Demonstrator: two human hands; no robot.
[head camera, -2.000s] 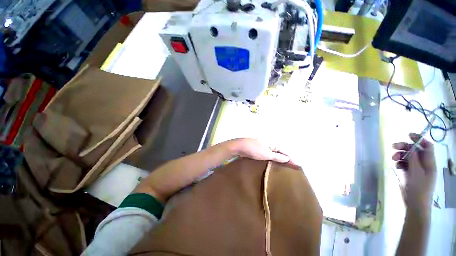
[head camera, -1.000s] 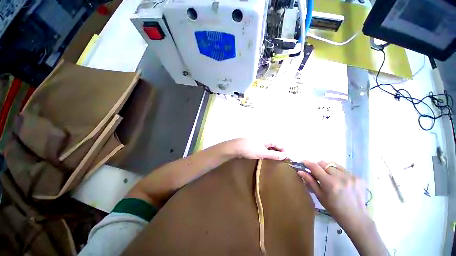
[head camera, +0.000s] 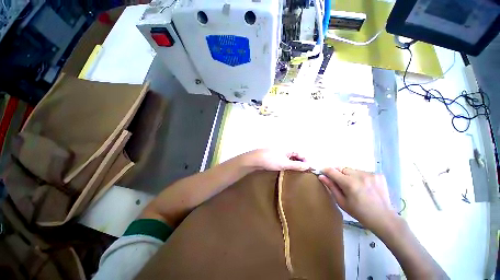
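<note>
A large brown bag body (head camera: 236, 224) fills the front centre, with a light-tan piping strip (head camera: 283, 219) running down it. My left hand (head camera: 277, 160) lies over its top edge and holds it, fingers curled behind the cloth. My right hand (head camera: 356, 188) is at the top right of the same edge, its fingers closed on a small dark tool, probably thread snips (head camera: 318, 172), mostly hidden by the fingers. The snips' tip is at the edge, near my left fingertips.
The white machine head (head camera: 227, 49) stands behind the work. Brown bag pieces (head camera: 82, 120) are heaped at left. A control screen (head camera: 449, 22) is at upper right, with a tangled black cable (head camera: 458, 104) below it. A thin metal tool (head camera: 427, 186) lies at right.
My right hand has come from the table's right side to the cloth's top edge, with the snips now in it. My left hand keeps its hold. The view has shifted slightly.
</note>
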